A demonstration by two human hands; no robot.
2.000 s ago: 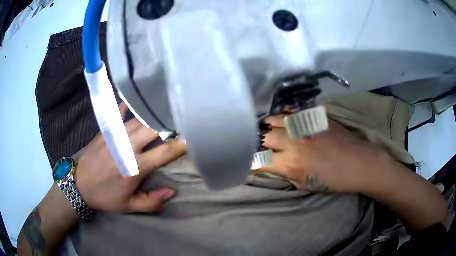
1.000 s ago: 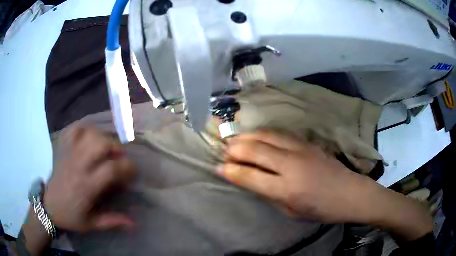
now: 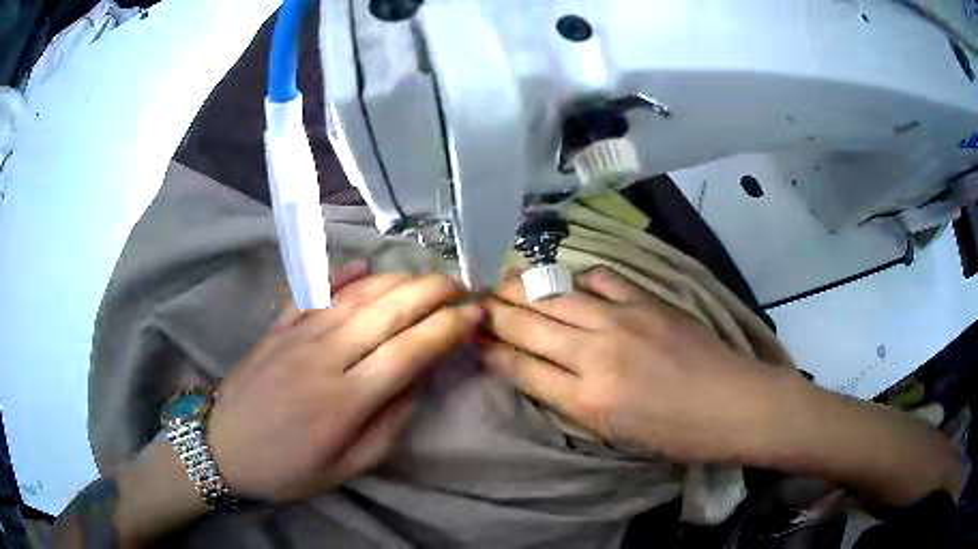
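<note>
A large grey-brown garment panel (image 3: pixel 161 290) lies under the machine head and over the table's front. A dark brown panel (image 3: pixel 231 134) joins it at the back left. Beige cloth (image 3: pixel 686 284) lies bunched at the right, with a small green patch (image 3: pixel 620 208) behind it. My left hand (image 3: pixel 332 386) and my right hand (image 3: pixel 643 370) meet fingertip to fingertip on the cloth just in front of the presser foot (image 3: pixel 434 231), pinching the grey-brown panel between their fingers. The exact fold they hold is hidden by the fingers.
The white sewing machine (image 3: pixel 751 97) fills the top and right. Its curved guard (image 3: pixel 483 139) and white tension knobs (image 3: pixel 606 161) stand close above my hands. A blue tube with a white end (image 3: pixel 295 204) hangs at the left. More cloth lies at the lower right.
The grey-brown panel has turned and spread to the back left, covering more of the dark brown area. My left hand has moved right to meet my right hand. The green patch has come into view.
</note>
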